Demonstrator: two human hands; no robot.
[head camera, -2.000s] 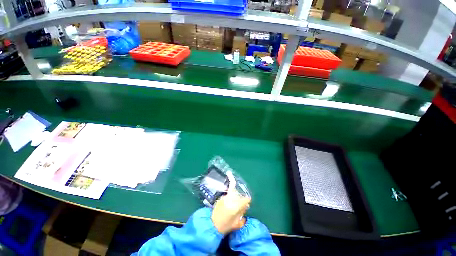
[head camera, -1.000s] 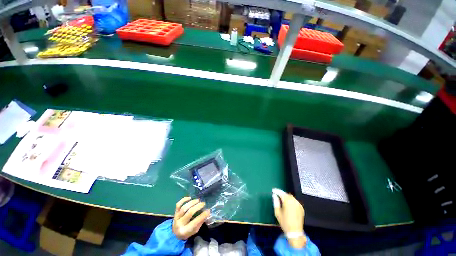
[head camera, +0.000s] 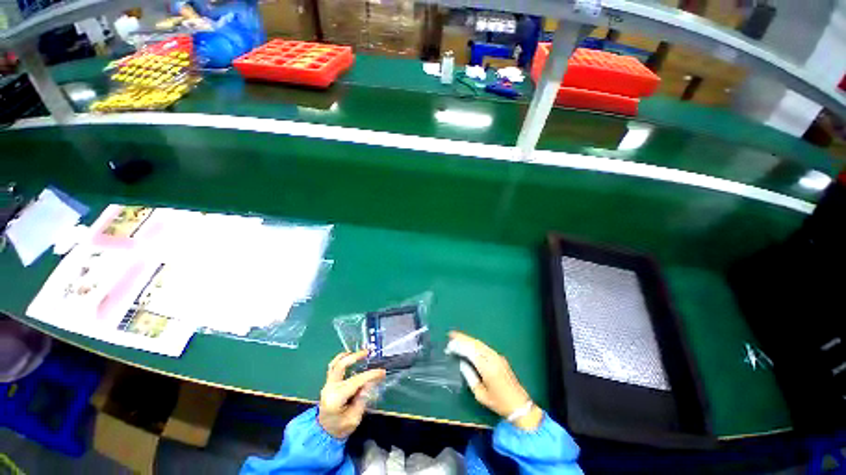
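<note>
A black electronic unit (head camera: 397, 334) with a grey screen lies inside a clear plastic bag (head camera: 419, 373) near the front edge of the bench. My left hand (head camera: 345, 394) grips the near left side of the bag, with fingers at the unit's lower left corner. My right hand (head camera: 493, 378) is just right of the bag, with something small and white at its fingertips; whether it touches the bag is unclear. The black tray (head camera: 691, 394) lies to the right, with a pale textured bottom.
Printed sheets (head camera: 213, 269) lie on the left over clear plastic. Stacked black trays (head camera: 793, 297) stand at the right end, with small white bits beside them. Orange-red divided trays (head camera: 295, 63) and yellow divided trays (head camera: 148, 82) sit beyond the rail. An open cardboard box (head camera: 130, 436) is below the bench.
My right hand was on the bag, moved off right towards the tray, and is now back near the bag. My left hand stays at the bag's near left side. The unit's screen shows more squarely.
</note>
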